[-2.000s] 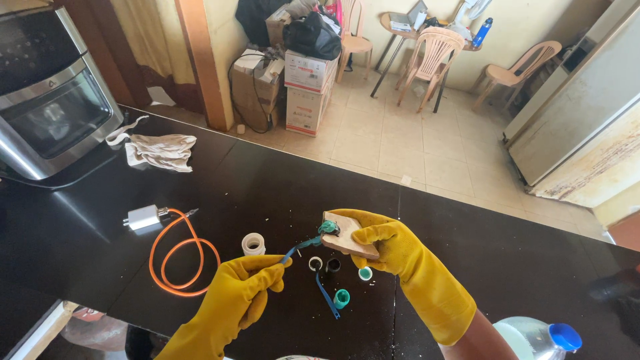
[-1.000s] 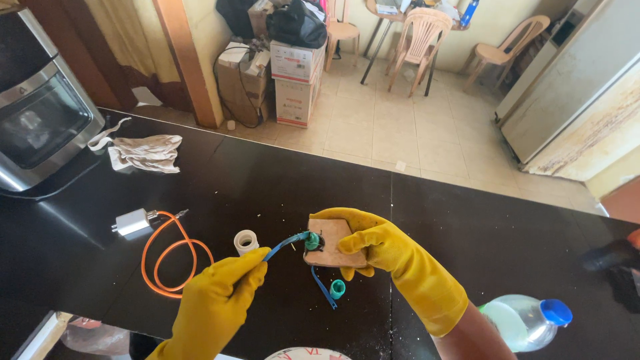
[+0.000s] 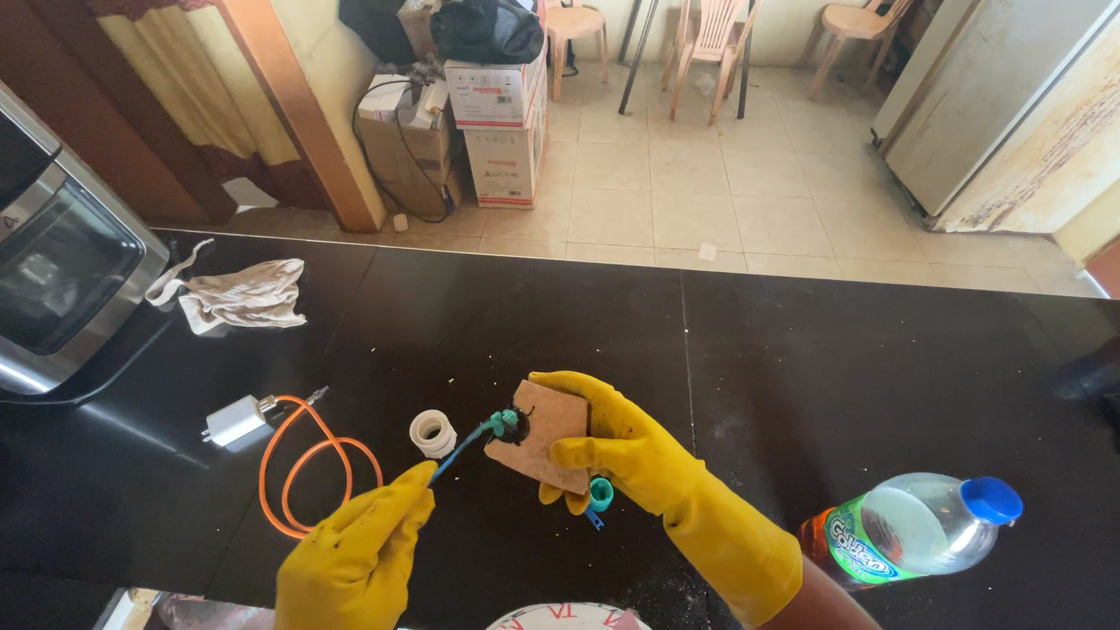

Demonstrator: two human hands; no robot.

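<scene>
My left hand [image 3: 367, 542], in a yellow rubber glove, pinches a thin blue stick [image 3: 455, 455]. Green paste [image 3: 503, 423] coats the stick's far end, which touches a black patch at the left edge of a flat brown board piece [image 3: 551, 429]. Gloved in yellow too, my right hand [image 3: 647, 446] grips that board from its right side, thumb on top and fingers beneath. Just below the board are a small green cap [image 3: 600, 493] and part of another blue piece [image 3: 594, 519]. A white plastic ring-shaped fitting [image 3: 433, 433] stands left of the board.
On the dark countertop [image 3: 525, 297] lie a white charger [image 3: 238, 422] with an orange cable [image 3: 306, 459], and a crumpled cloth [image 3: 245, 296] beside an oven-like appliance [image 3: 70, 254]. A plastic bottle [image 3: 914, 529] lies at the right; a round printed lid or dial [image 3: 564, 617] shows at the bottom edge.
The green-coated stick tip remains at the board, whose angle has changed in my right hand. Small open caps seen two seconds ago below the board are now hidden. The view has shifted.
</scene>
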